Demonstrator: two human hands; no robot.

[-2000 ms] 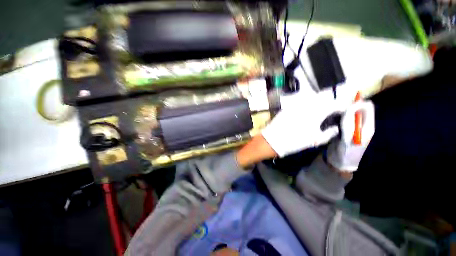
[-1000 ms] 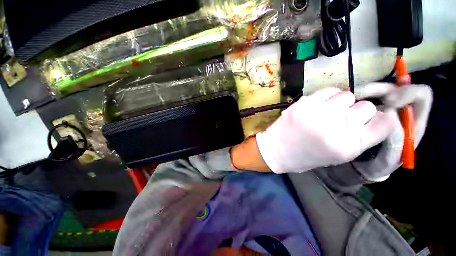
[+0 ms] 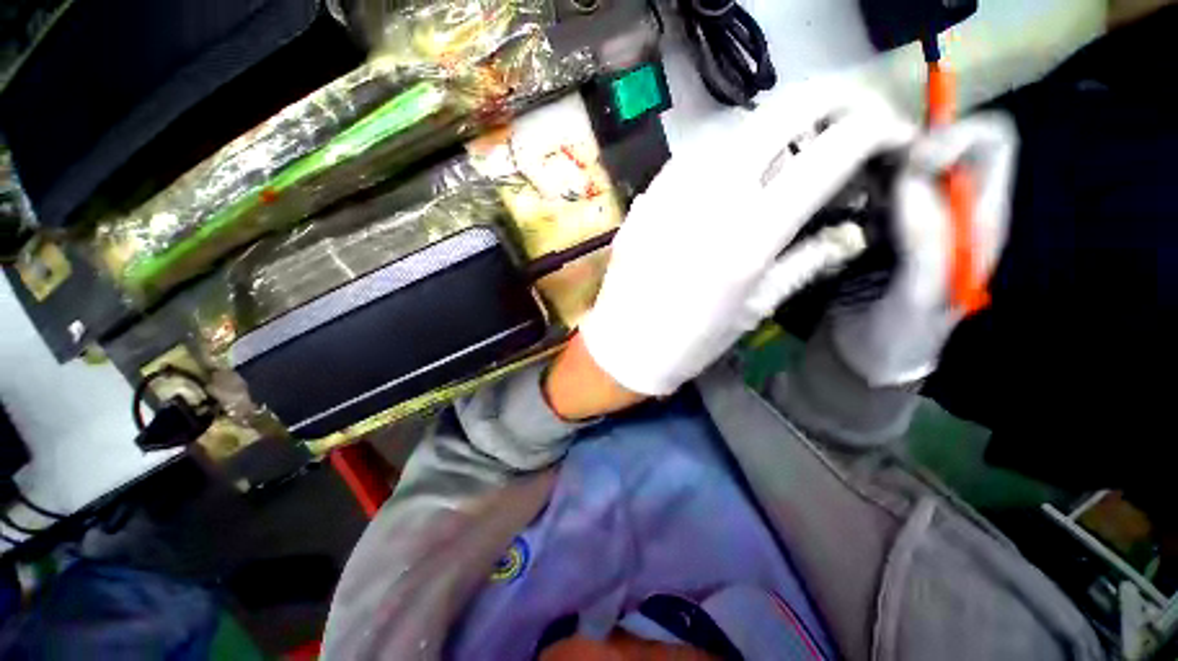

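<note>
My left hand, white-gloved, reaches right past the lower fixture. Its fingers curl around a dark coiled cord, mostly hidden between both hands. My right hand, also gloved and blurred, is beside it and holds an orange marker pen upright against the palm. A black power adapter lies in the lower test fixture, its output cable leaving the right end towards my left hand. Another black adapter is in the upper fixture, cut off by the frame's top.
Shiny yellowish film covers the fixtures. A green block is at the fixture's right end. A black cable bundle lies on the white bench, with another adapter at the top right. Red framing shows below the bench.
Both hands have shifted up and left in view, and the left fingers have spread further over the dark cord. The view has tilted, and the fixtures sit further left.
</note>
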